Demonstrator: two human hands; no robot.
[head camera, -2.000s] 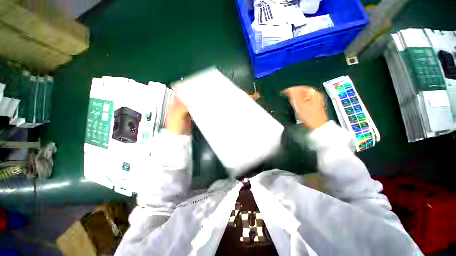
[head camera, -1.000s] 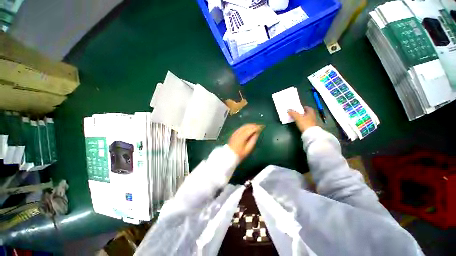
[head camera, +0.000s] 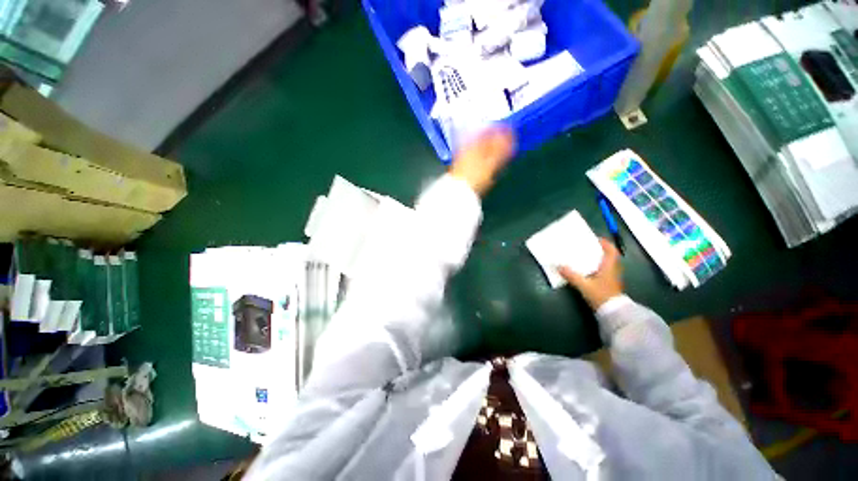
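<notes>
My right hand (head camera: 599, 275) holds the near right edge of a white paper insert (head camera: 566, 248) on the green bench. My left hand (head camera: 484, 158) is blurred at the near wall of the blue bin (head camera: 574, 111); whether it holds anything cannot be told. White packets (head camera: 489, 56) lie loose in the bin. A white folded box (head camera: 353, 225) with open flaps rests beside the carton blanks (head camera: 246, 376), partly hidden by my left sleeve.
Label sheets (head camera: 663, 218) and a blue pen (head camera: 609, 215) lie right of the insert. More blanks (head camera: 767, 122) are stacked far right. Folded boxes (head camera: 89, 291) and brown cartons (head camera: 85, 183) stand left. A red bin (head camera: 800, 366) is low right, a metal post (head camera: 651, 66) beside the blue bin.
My left hand has moved forward from the bench middle to the blue bin. My right hand stays at the insert, which now lies turned. The view has shifted a little.
</notes>
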